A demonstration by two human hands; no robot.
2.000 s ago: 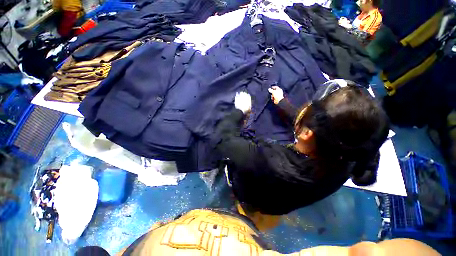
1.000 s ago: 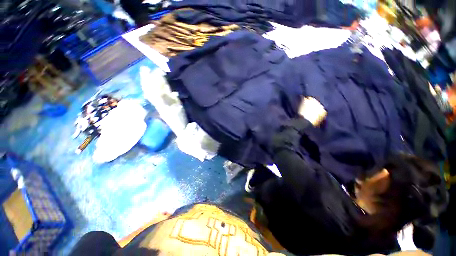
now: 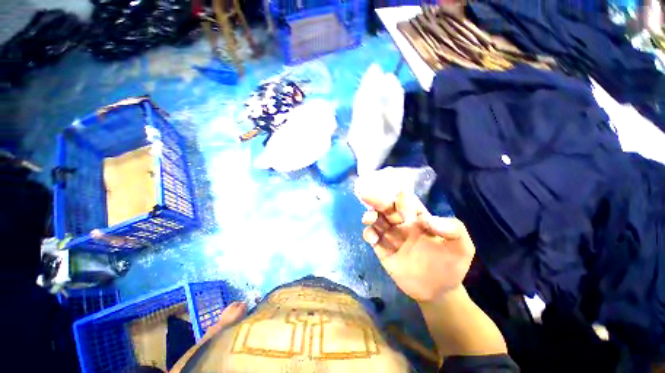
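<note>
My right hand is raised at the centre right, palm towards me, fingers loosely curled and apart. Its fingertips are blurred against pale plastic behind them; no held thing shows. A small part of my left hand or wrist shows at the lower left beside my tan front; its fingers cannot be made out. Navy jackets lie spread in layers at the right, beyond my right hand and not touched by it. A small white disc shows on the top one.
Blue crates stand on the floor at the left, lower left and top. White bags and a patterned heap lie mid-floor. Brown garments lie on the white table's edge.
The view has swung left, so the table and jackets sit further right and more crates show. My right hand has come up into view. The other person in black is no longer clearly seen.
</note>
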